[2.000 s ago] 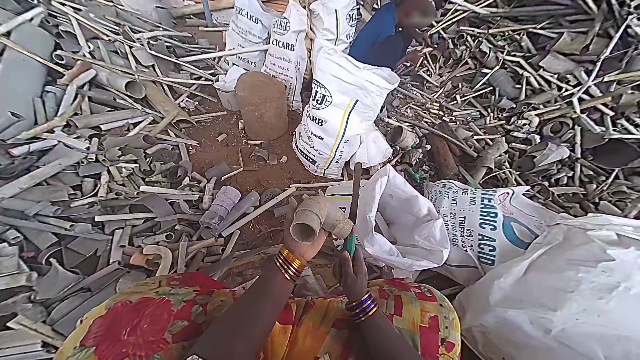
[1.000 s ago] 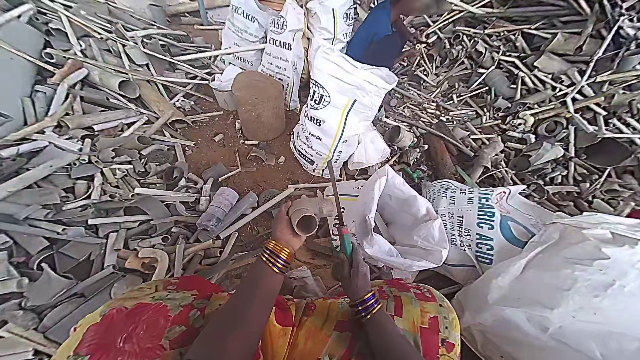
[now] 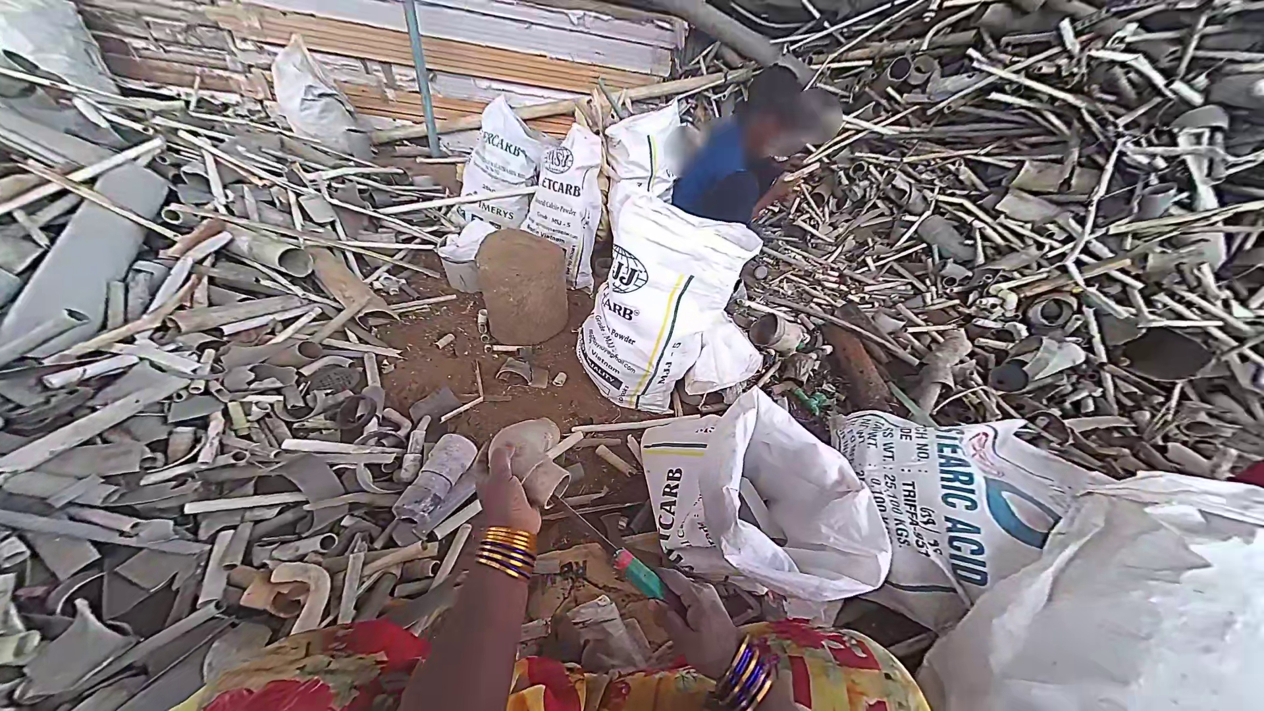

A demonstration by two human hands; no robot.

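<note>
My left hand [image 3: 509, 494] grips a grey-beige plastic pipe elbow [image 3: 528, 454], whose open end faces down and right. In my right hand [image 3: 696, 617] is a bladed tool with a green handle [image 3: 640, 575]; its thin blade [image 3: 585, 521] slants up and left, its tip close to the elbow's lower opening. Whether blade and elbow touch cannot be told. Right of the elbow stands an open white woven sack [image 3: 681, 494]. A clear plastic bottle or wrapped tube [image 3: 434, 474] lies just left of my left hand among pipe scraps.
Pipe scraps [image 3: 326, 474] pile up at left, with more heaped at right [image 3: 1037, 217]. Filled white sacks [image 3: 642, 326] and a brown cylindrical block [image 3: 523, 286] stand ahead. A person in blue [image 3: 726, 163] crouches behind them. A large white sack [image 3: 1106, 602] lies at my right.
The blade, upright before, now slants up and left toward the elbow. My left hand has turned the elbow, and my right hand has lowered. The view has tilted up.
</note>
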